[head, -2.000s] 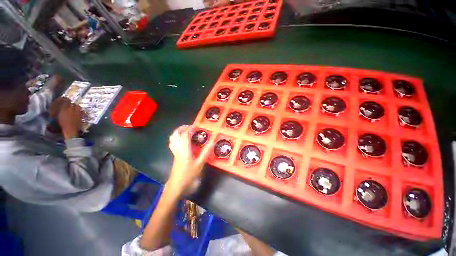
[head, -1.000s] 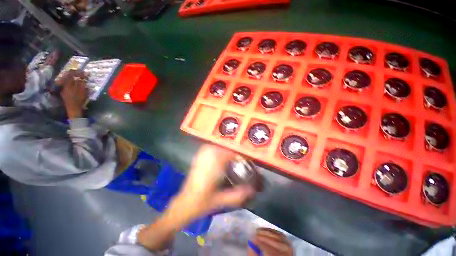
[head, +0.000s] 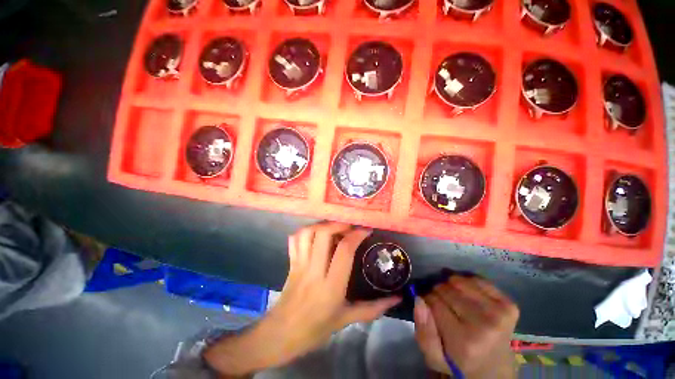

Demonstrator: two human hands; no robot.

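Note:
A round electronic unit [head: 386, 266], a dark board in a thin shiny rim with pale parts and a small yellow mark, is at the bench's near edge. My left hand [head: 318, 277] holds it from the left between thumb and fingers. My right hand [head: 466, 318] is just right of it, closed around a slim blue tool [head: 451, 364] whose tip is near the unit's lower right rim. The coral-red pocketed tray [head: 281, 200] lies beyond my hands, with round units in its pockets. Its near-left pocket is empty.
A small red box [head: 29, 102] is at the far left. A crumpled white tissue [head: 623, 300] lies on the right bench edge. A neighbour's grey sleeve [head: 37, 263] is at the left. Blue bins [head: 215, 289] are below the bench edge.
My left hand took a unit from the near-left tray pocket and brought it to the bench edge. My right hand came into view with the blue tool. The view has moved closer and rightward.

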